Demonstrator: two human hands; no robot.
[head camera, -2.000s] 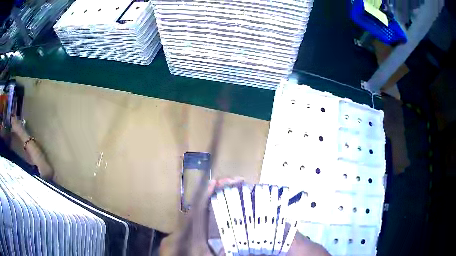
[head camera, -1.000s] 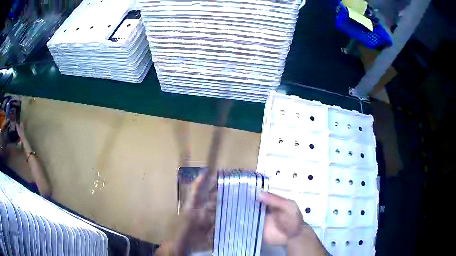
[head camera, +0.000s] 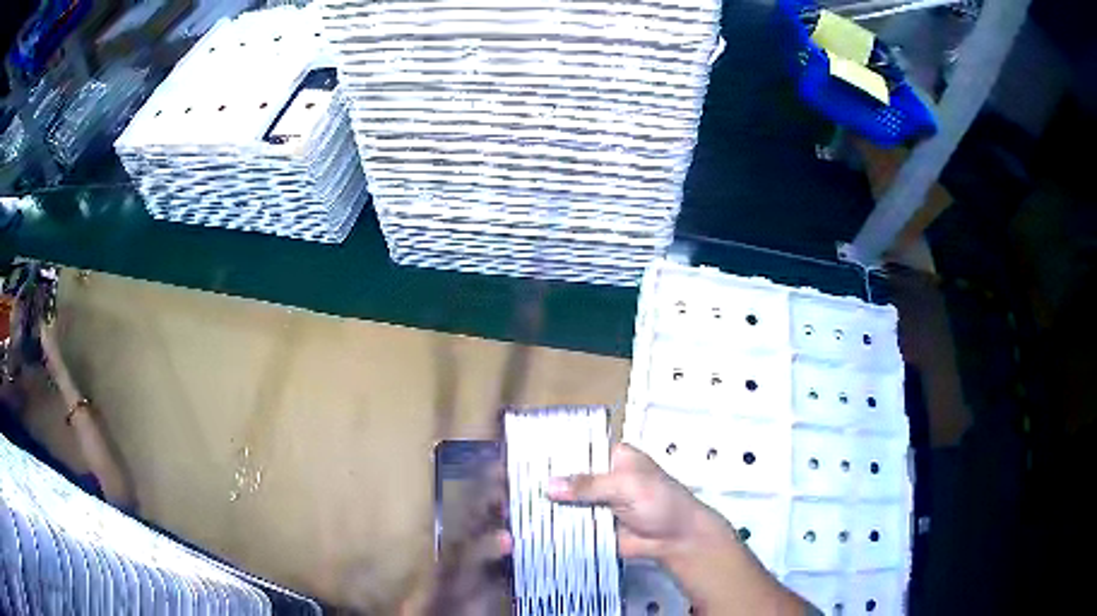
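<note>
A block of several thin silver-edged phone middle frames (head camera: 559, 529) stands side by side at bottom centre. My right hand (head camera: 638, 499) grips it from the right, its thumb over the edges. My left hand (head camera: 475, 554) is dark and blurred at the block's left side, with fingertips touching the block. A single middle frame (head camera: 463, 455) with a dark outline lies on the tan bench just left of the block, partly covered by my left hand. The block's lower end reaches the picture's bottom edge.
An open white blister tray (head camera: 770, 361) lies at right. White tray stacks stand at the back, a tall one (head camera: 529, 132) and a lower one (head camera: 247, 181). Another tray stack (head camera: 84, 554) is at lower left. A person's forearm (head camera: 84, 421) shows at far left, a blue bin (head camera: 860, 102) at upper right.
The block was fanned with slotted edges showing. Now it is squared up, with plain long edges showing, and my right hand's thumb lies across it. The view has tilted up slightly.
</note>
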